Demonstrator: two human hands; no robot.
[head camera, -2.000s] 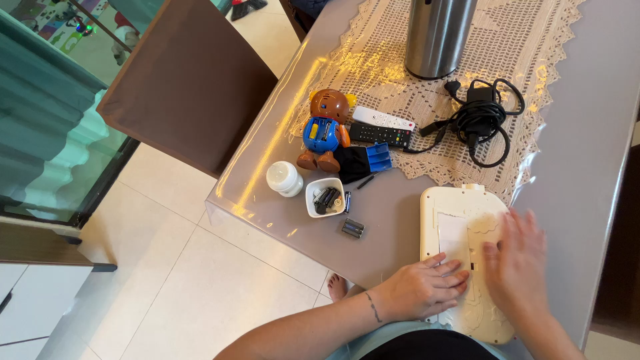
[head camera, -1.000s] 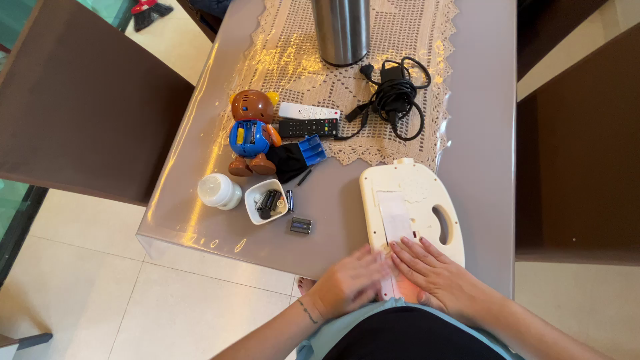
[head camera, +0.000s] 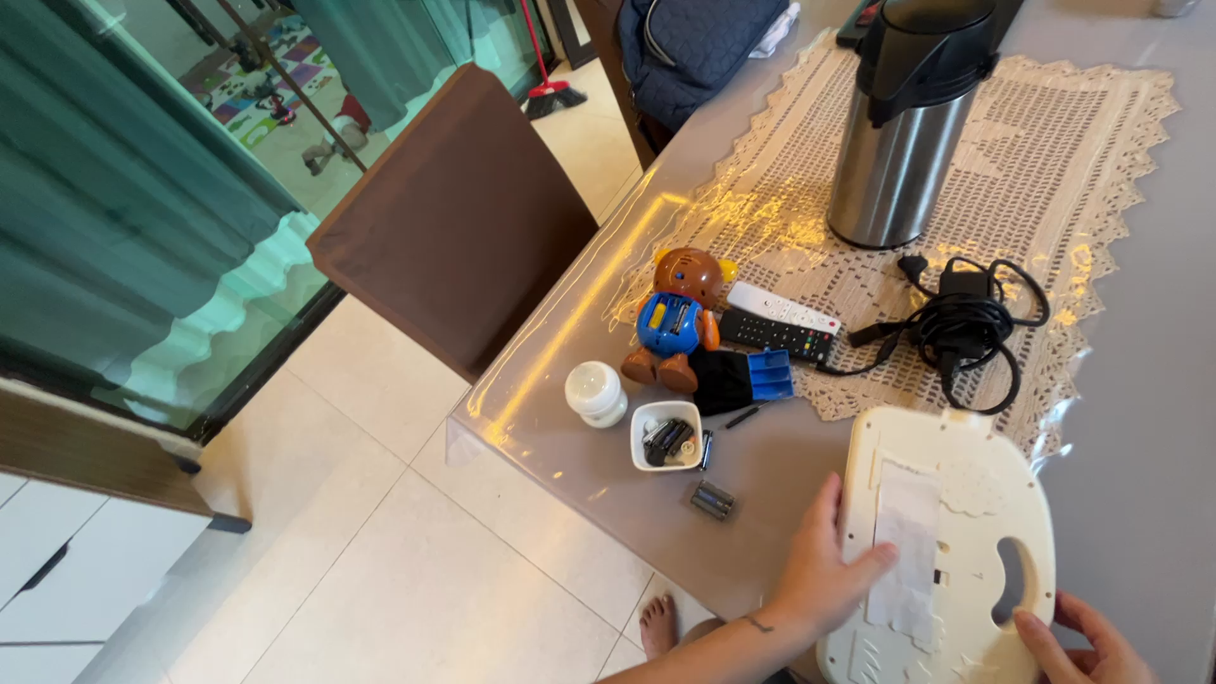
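A cream plastic toy panel (head camera: 978, 503) with a cut-out handle lies back side up at the table's near edge, a paper strip (head camera: 907, 541) on it. My left hand (head camera: 831, 570) grips its left edge, thumb over the paper. On its right edge, below the handle hole, my right hand (head camera: 1083, 641) holds on with the thumb on top. To the left are a pair of batteries (head camera: 712, 500), a white bowl (head camera: 667, 436) with batteries, a small dark screwdriver (head camera: 744, 415) and a toy figure (head camera: 670, 323) whose battery compartment is uncovered, with a blue plastic part (head camera: 770, 374) beside it.
A white jar (head camera: 597, 394) stands near the table corner. Beyond are a black remote control (head camera: 779, 334), a white remote control (head camera: 784, 308), a coiled black power cable (head camera: 964, 328) and a steel thermos (head camera: 893, 142) on a crocheted runner (head camera: 1035, 180). A brown chair (head camera: 456, 218) adjoins the table.
My hands have moved from lying over the panel's back to holding its opposite edges. The view has swung left and up since one second ago.
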